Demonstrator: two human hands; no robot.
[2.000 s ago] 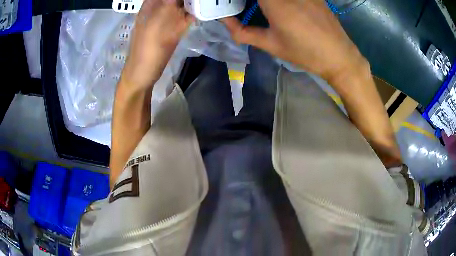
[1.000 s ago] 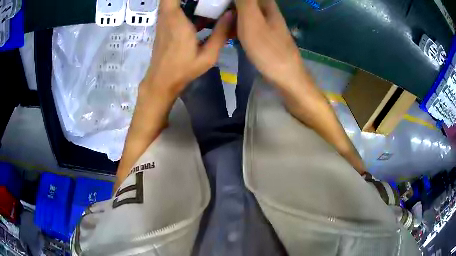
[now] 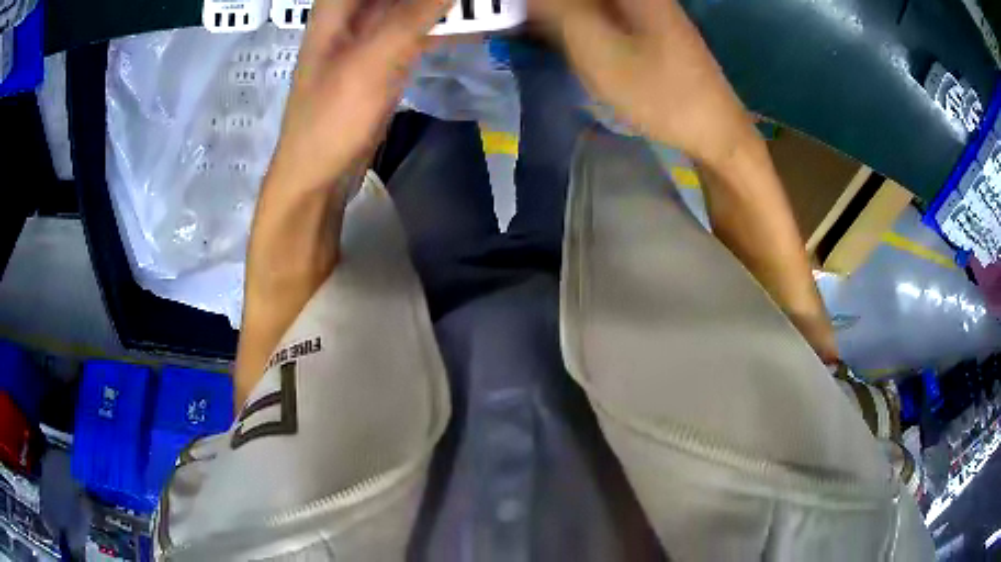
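A white outlet housing [image 3: 479,15] with dark openings is between my hands at the top edge, partly cut off by it. My left hand [image 3: 357,66] grips its left side. My right hand [image 3: 631,60], motion-blurred, is at its right side with the fingers against it. The fingertips of both hands are partly cut off or blurred. Two more white outlet covers, one of them [image 3: 233,13], lie on the bench left of my left hand, cut off by the top edge.
A black bin [image 3: 97,220] at left holds a translucent liner bag [image 3: 165,165] with white housings showing through. The dark green bench [image 3: 812,66] is at upper right, with a blue tray of white parts [image 3: 977,220] at far right. A cardboard box [image 3: 867,225] stands below the bench.
Over the last second my hands have moved apart slightly, and the white housing now shows its dark openings between them. My right forearm has swung outward to the right.
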